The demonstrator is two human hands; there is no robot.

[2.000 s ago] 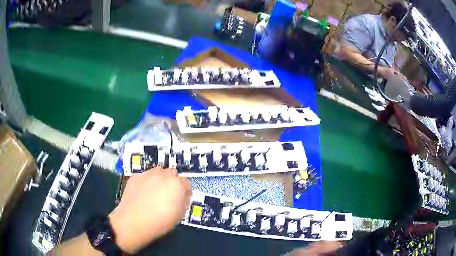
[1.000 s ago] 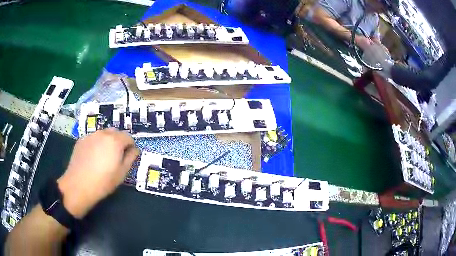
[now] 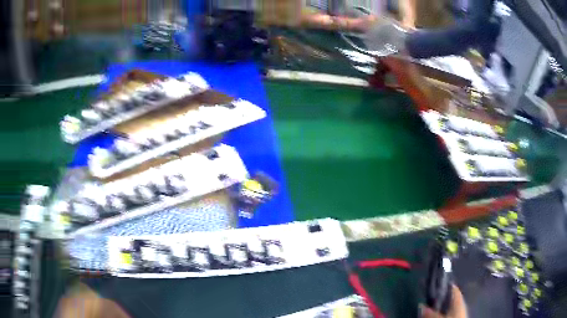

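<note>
A long white housing with dark fittings and a yellow block (image 3: 311, 248) lies nearest in front of me, over the carton's near edge. Another white housing (image 3: 308, 310) is cut off by the bottom edge. My left hand (image 3: 90, 304) is at the bottom left, blurred and mostly out of the picture; its fingers cannot be made out. My right hand (image 3: 455, 307) is at the bottom right, partly cut off, gripping an upright black tool (image 3: 438, 273), perhaps an electric screwdriver. Red-handled pliers (image 3: 385, 264) lie left of it.
Three more housings (image 3: 227, 164) lie across a carton of tiny pieces (image 3: 180, 217) on a blue sheet (image 3: 276, 174), beside a loose board (image 3: 253, 189). One housing (image 3: 28, 248) stands far left. Yellow-topped boards (image 3: 510, 248) lie right. A red rack (image 3: 479, 211) holds housings; a person's arm (image 3: 454, 40) is beyond.
The view has turned right, so the housings appear further left and tilted. My left hand has dropped from beside the housings to the bottom edge. My right hand now shows with the black tool.
</note>
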